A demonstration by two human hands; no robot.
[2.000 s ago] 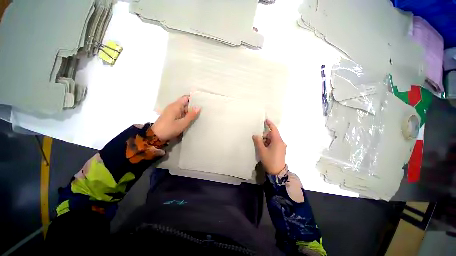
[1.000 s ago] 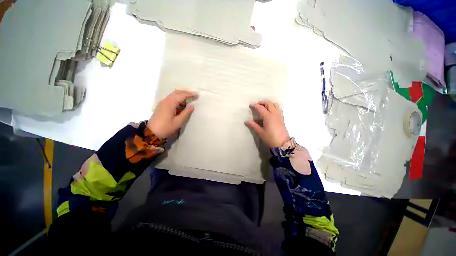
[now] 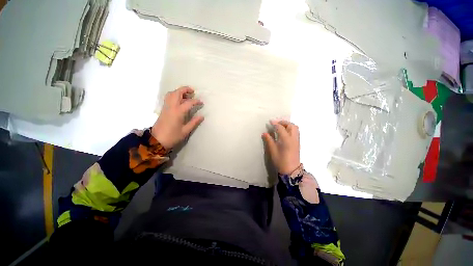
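Note:
A pale grey panel stack (image 3: 228, 88) lies flat on the white table in front of me, with faint lines across its top. A thin edge of a cut panel (image 3: 218, 175) shows at the stack's near side. My left hand (image 3: 177, 117) rests on the stack's left part, fingers apart and curled. My right hand (image 3: 282, 145) is at the stack's right edge, fingers bent and apart. Neither hand visibly grips a piece. What lies under the palms is hidden.
Notched shaped panels (image 3: 31, 57) are at left beside a yellow-tagged clip (image 3: 107, 53); more grey panels (image 3: 207, 15) are at the top. At right are a pen (image 3: 335, 87), a clear plastic bag (image 3: 369, 130), a tape roll (image 3: 428, 123) and a pink bundle (image 3: 444, 44).
Two seconds ago both hands held a smaller grey panel by its sides; they have let go. Since one second ago my left hand has shifted slightly and my right hand has moved nearer my body.

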